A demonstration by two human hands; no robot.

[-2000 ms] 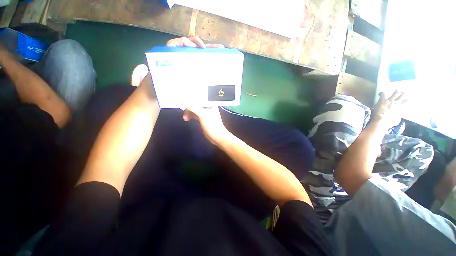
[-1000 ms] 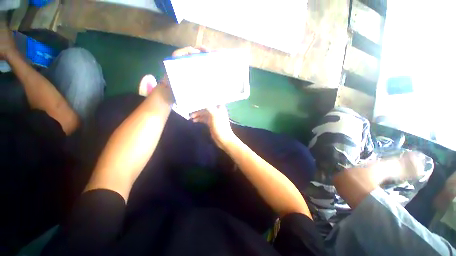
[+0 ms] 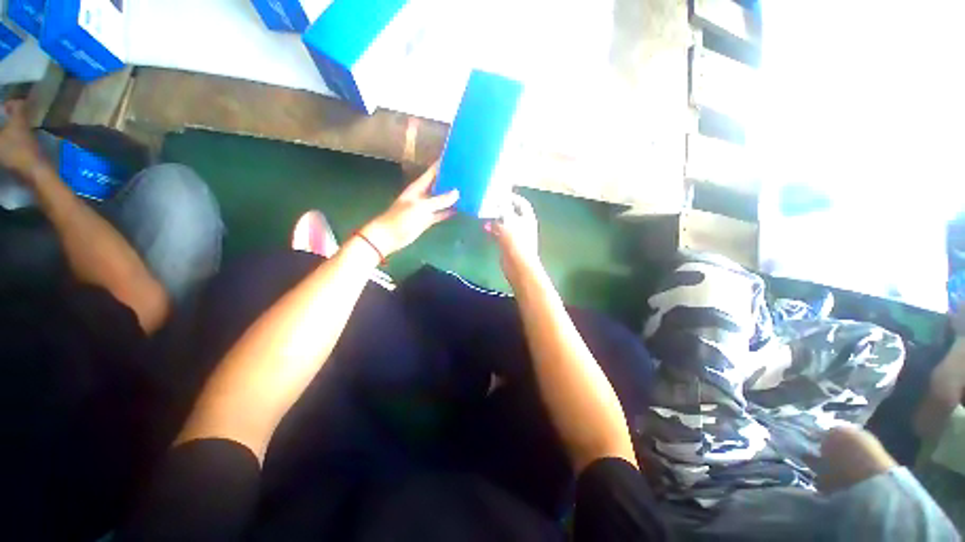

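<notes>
A retail box (image 3: 479, 143) is held up over the near edge of the table, its narrow blue face turned towards me. It looks closed. My left hand (image 3: 415, 212) grips its lower left side, with the thumb on the blue face. My right hand (image 3: 515, 224) holds its lower right corner. The white face at its right is washed out by glare. I cannot tell whether the box touches the table.
The white-topped pallet table (image 3: 275, 122) is ahead. Another retail box (image 3: 354, 42) stands on it, with more blue-and-white boxes at the far left (image 3: 85, 37). A second white table (image 3: 847, 159) is at the right. A person in camouflage trousers (image 3: 720, 371) sits right; another person's arm (image 3: 90, 228) shows left.
The box has moved up and right, turned from its broad white face to a narrow blue face. The view has shifted, showing more of the table and its boxes. The right neighbour's arm has drawn back.
</notes>
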